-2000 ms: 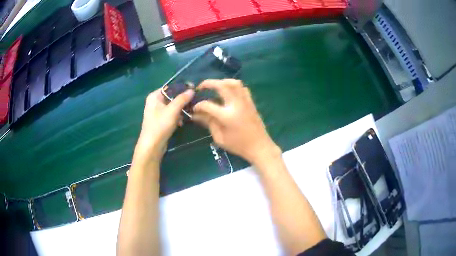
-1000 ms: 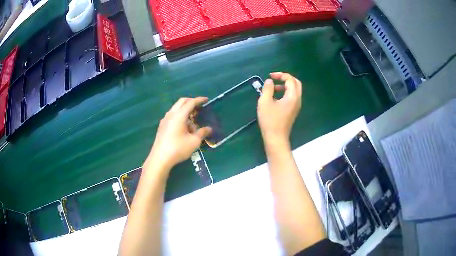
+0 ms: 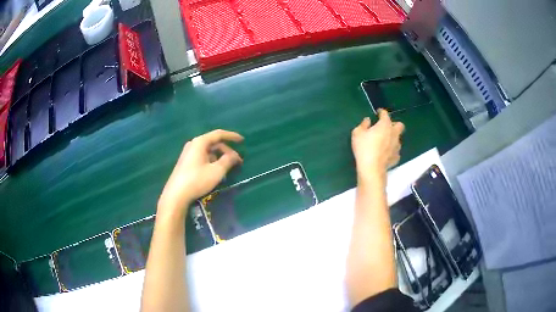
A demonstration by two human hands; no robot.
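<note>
A phone middle frame (image 3: pixel 262 204) lies at the right end of a row on the green belt (image 3: pixel 286 116), along the white sheet's edge. More frames (image 3: pixel 85 263) lie end to end to its left, partly hidden by my left forearm. Another frame (image 3: pixel 399 94) lies on the belt at upper right. My left hand (image 3: pixel 204 161) is empty above the row, fingers curled apart. My right hand (image 3: pixel 378 141) is just below the upper right frame, its fingertips near or at the frame's lower edge; contact is unclear, and it holds nothing.
Overlapping dark frames (image 3: pixel 448 222) lie on the white sheet (image 3: pixel 268 274) at right, partly behind my right forearm. Printed sheets (image 3: pixel 512 201) are at far right. A black tray (image 3: pixel 67 91), red card (image 3: pixel 133 56) and white roll (image 3: pixel 97 25) are upper left. A red tray (image 3: pixel 274 24) and grey metal equipment (image 3: pixel 472 67) border the belt.
The frame that was between my hands now lies at the row's right end, let go. My right hand has moved right. The row and the upper right frame have shifted left in view.
</note>
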